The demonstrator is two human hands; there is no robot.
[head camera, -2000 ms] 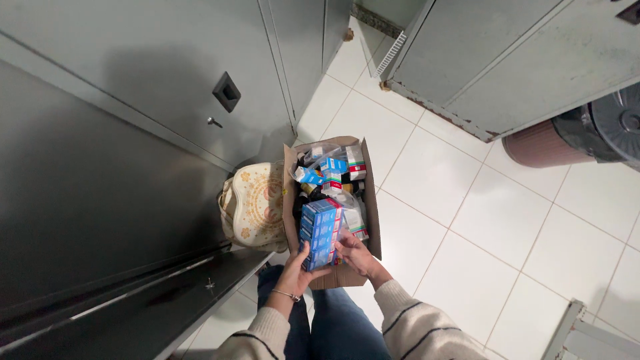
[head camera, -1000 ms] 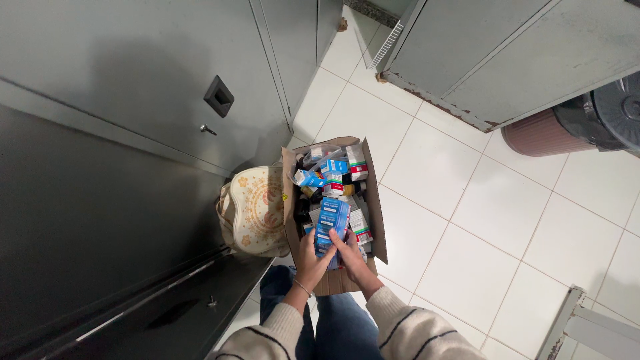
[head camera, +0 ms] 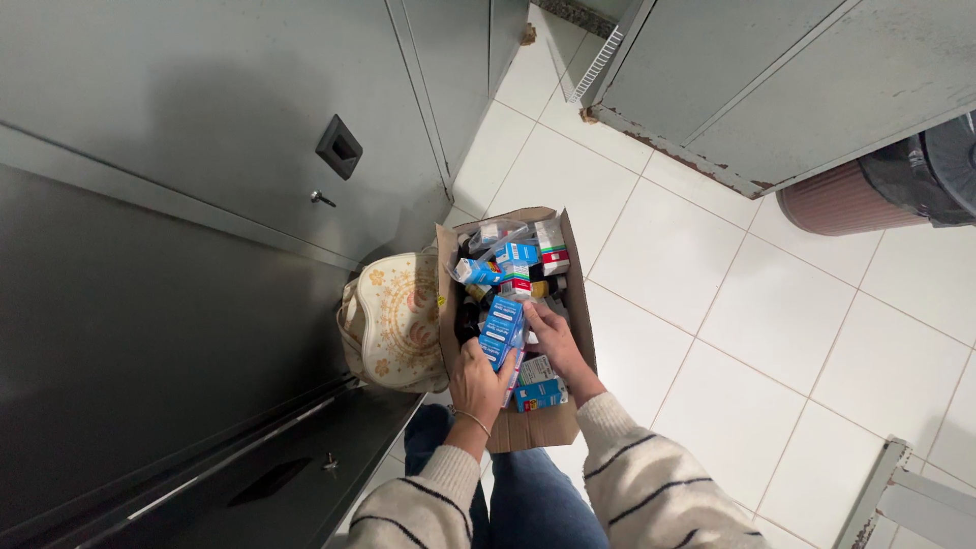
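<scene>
An open cardboard box [head camera: 578,305] filled with small medicine cartons, dark bottles and clear plastic stands in front of my legs. Over its middle, my left hand [head camera: 479,377] grips the lower end of a group of blue medicine cartons [head camera: 501,324] lying side by side. The thumb and fingers of my right hand [head camera: 555,335] touch the right edge of the same group. Beyond them in the box are a blue-and-white carton [head camera: 479,271] and a white carton with red and green stripes [head camera: 552,245]. Another blue carton [head camera: 541,394] lies near the box's front flap.
A cream patterned bag [head camera: 400,320] leans by the box's left side. Grey metal cabinets [head camera: 252,152] with a key in the lock rise at left. A rusty-edged metal cabinet [head camera: 732,84] and a brown bin [head camera: 839,198] with a black liner stand at upper right, on white floor tiles.
The blue cartons have tilted to the right at their far end. My right hand has shifted from their near end to their right edge. A blue carton near the front flap now shows.
</scene>
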